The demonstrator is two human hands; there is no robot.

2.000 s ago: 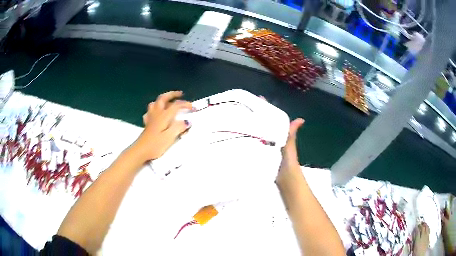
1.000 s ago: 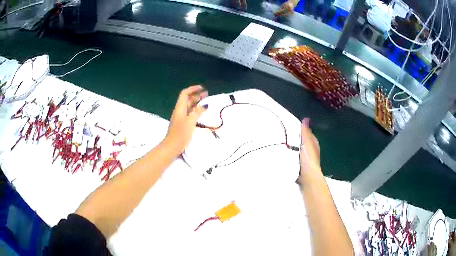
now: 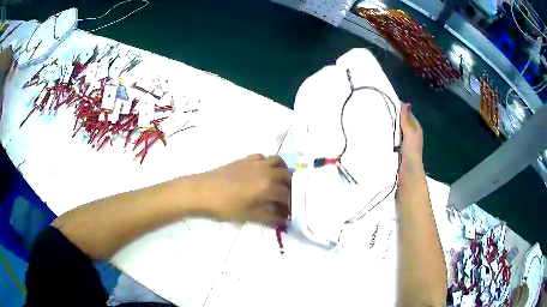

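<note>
My right hand holds the white panel by its right edge, tilted above the white-covered bench. A dark red and black wire harness runs in a curve on it, with a small black connector at its left side. My left hand is at the panel's left edge, fingers curled down. Short red wires stick out below those fingers; the part they belong to is hidden by the hand.
Loose wired parts lie in a pile on the left; another pile lies at lower right by a grey post. Beyond the dark green belt are orange strips of parts. Another white panel is at upper left.
My left hand has let go of the panel's upper left edge and moved down to where the orange film part lay, which no longer shows. The panel has turned and tilted in my right hand.
</note>
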